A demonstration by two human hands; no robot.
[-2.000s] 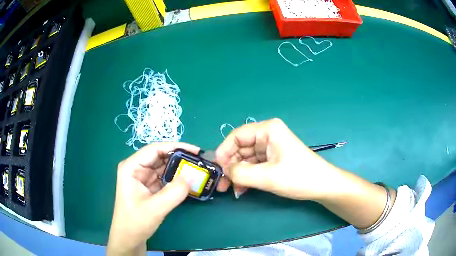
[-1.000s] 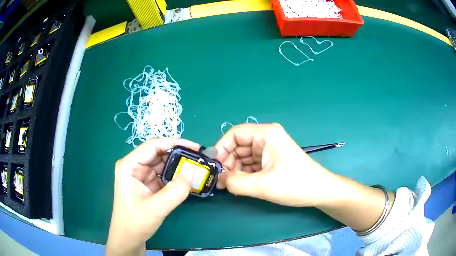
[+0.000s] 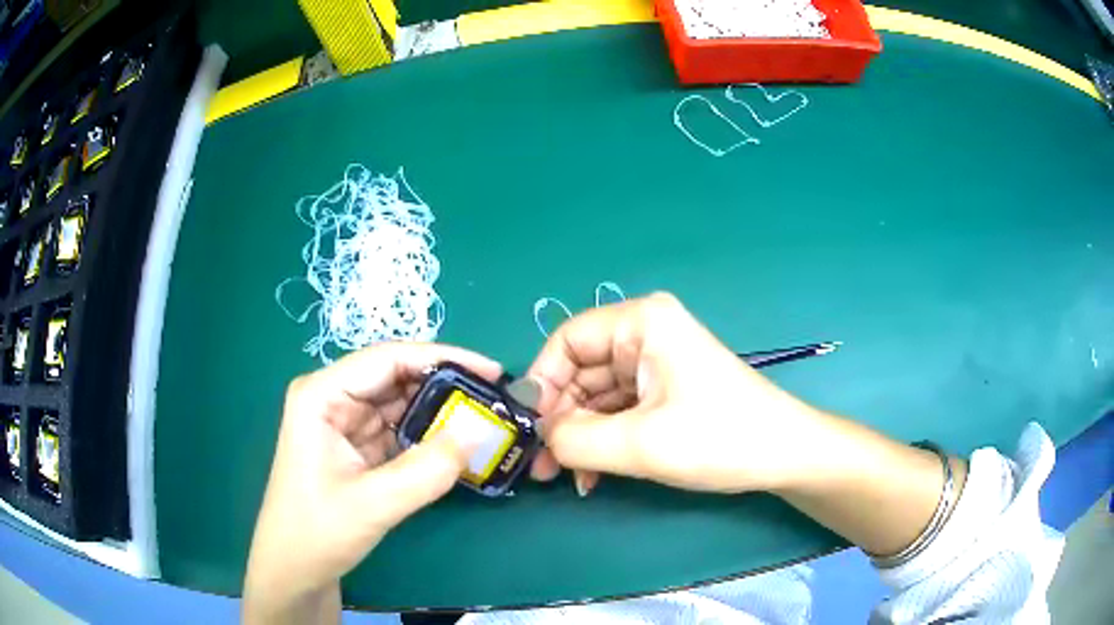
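My left hand (image 3: 354,470) holds a black watch housing (image 3: 424,410), open face up, with the thumb on the pale battery (image 3: 481,442) inside its yellow border. A grey round part (image 3: 524,392) sticks out at the housing's upper right corner. My right hand (image 3: 654,397) has its fingertips at the housing's right edge, beside the round part. Whether a sealing ring is between these fingers cannot be seen. Sealing rings (image 3: 549,314) lie partly hidden behind my right hand.
A tangled pile of sealing rings (image 3: 381,275) lies at centre left. Two loose rings (image 3: 715,126) lie near a red parts bin (image 3: 770,61). Dark tweezers (image 3: 794,354) lie partly behind my right hand. A black foam tray (image 3: 104,317) with housings stands at left. A yellow post (image 3: 351,34) stands behind.
The housing is tilted slightly differently in my left hand, and the grey round part shows more clearly. My right fingertips stay at the housing's right edge, with small shifts.
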